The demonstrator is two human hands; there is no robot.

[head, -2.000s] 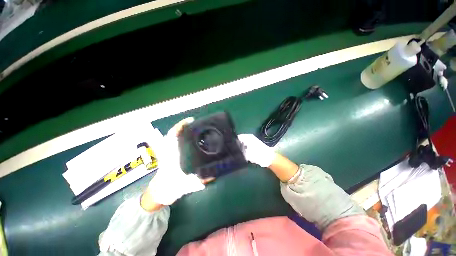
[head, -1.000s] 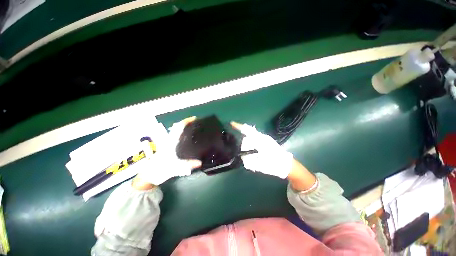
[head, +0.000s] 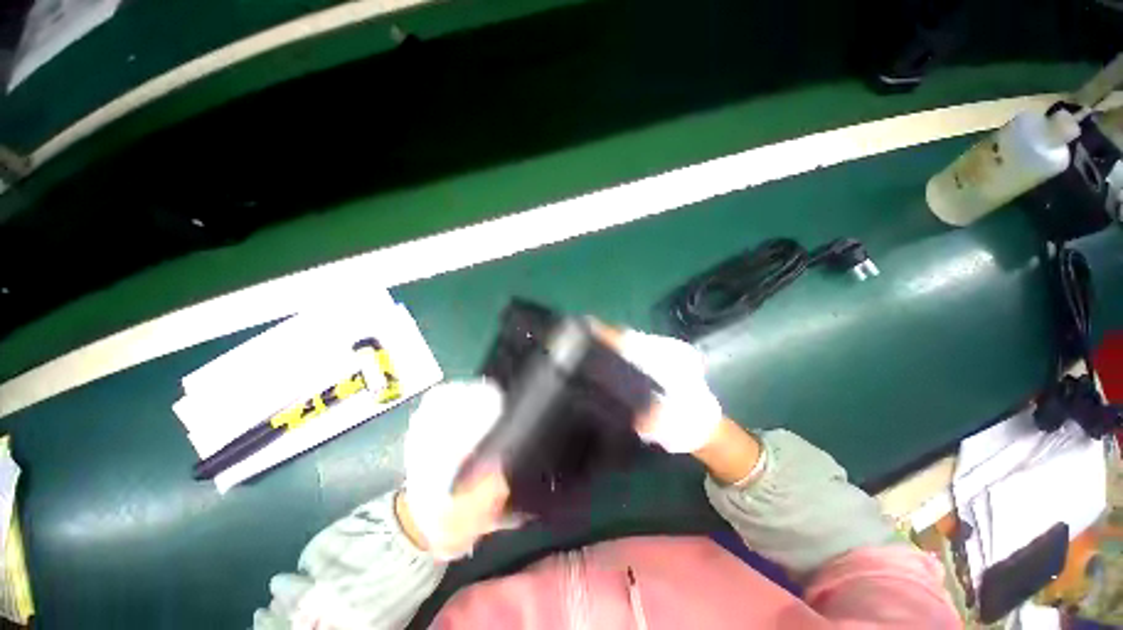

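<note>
A black socket block (head: 573, 425) is held tilted and motion-blurred above the green bench, near my body. My left hand (head: 458, 474), in a white glove with bare fingertips, grips its left side. My right hand (head: 671, 391), also gloved in white, grips its right side. The face turned to the camera is too blurred to read. A coiled black power cord (head: 745, 283) lies on the bench beyond my right hand, with its mains plug (head: 852, 256) at the right end.
White paper sheets (head: 265, 357) lie at left with a yellow-black tool (head: 302, 410) on them. A pale rail (head: 554, 222) runs behind. At right are a translucent bottle (head: 1000, 170), another black cable (head: 1075, 302), white papers (head: 1028, 474) and a dark flat object (head: 1025, 572).
The block has been turned over and tilted, and moved slightly right and nearer my body. My left hand has shifted right and nearer. Both hands keep hold.
</note>
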